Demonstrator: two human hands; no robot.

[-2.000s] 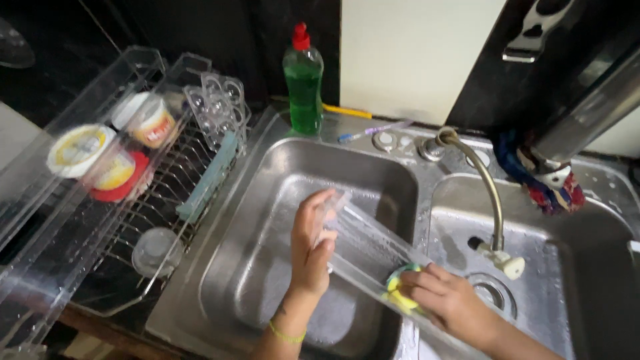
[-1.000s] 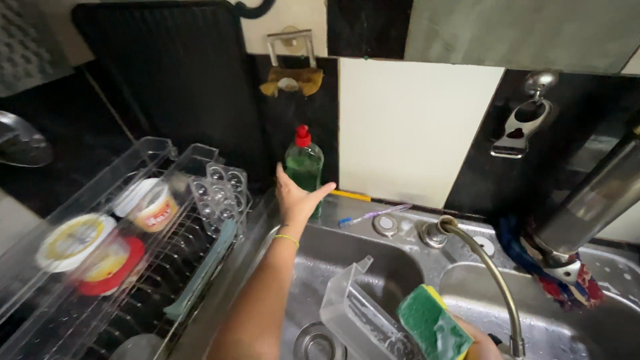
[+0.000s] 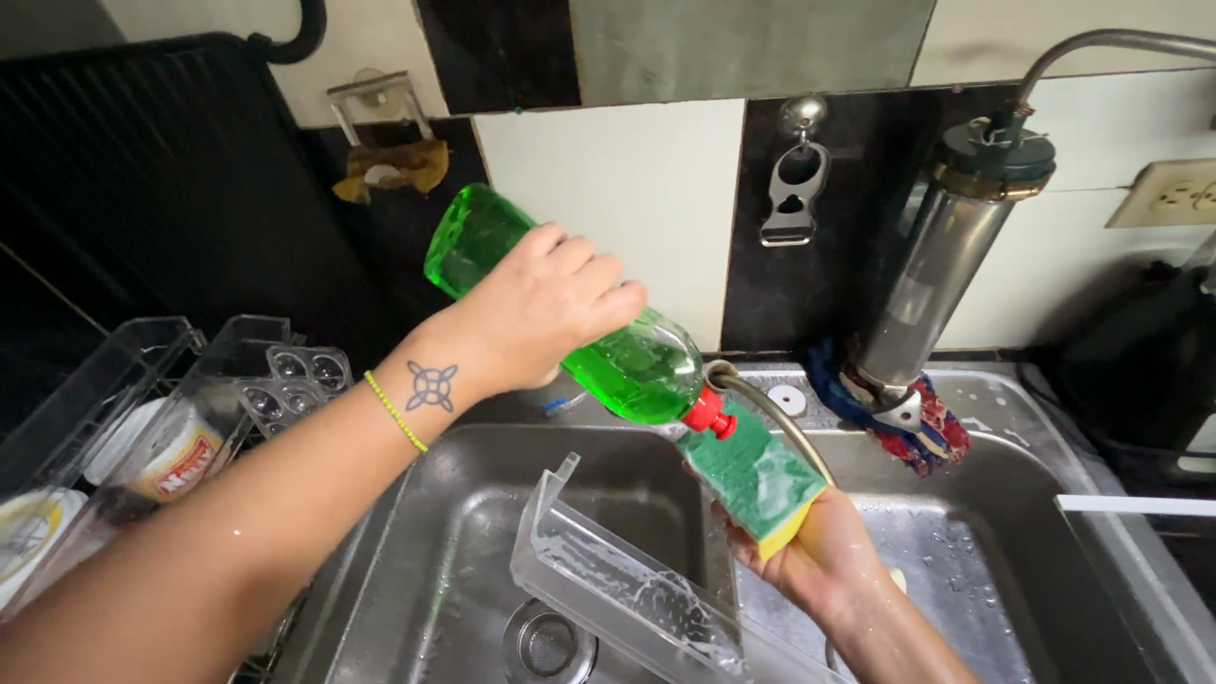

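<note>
My left hand point(image 3: 556, 304) grips a bottle of green dish soap point(image 3: 632, 370), tilted so its red cap points down to the right, right over the sponge. In my right hand point(image 3: 807, 560) lies a green and yellow scrub sponge point(image 3: 755, 470), scouring side up with some white suds on it. Below the hands, a clear plastic bin point(image 3: 617, 589) with soapy wet walls leans across the left sink basin point(image 3: 484, 513) and the divider. What holds the bin up at its lower right end is out of view.
A dish rack at the left holds tubs point(image 3: 176, 451) and a clear plastic egg tray point(image 3: 294, 380). Behind the sinks stand a curved faucet point(image 3: 784, 418) and a metal filter cylinder point(image 3: 936, 275) on a cloth. A bottle opener point(image 3: 796, 195) hangs on the wall. The right basin point(image 3: 950, 570) holds water drops.
My left hand, which was reaching to the upright bottle, has lifted it and tipped it over the sponge. Earlier, both hands were on the clear bin, with the sponge against it.
</note>
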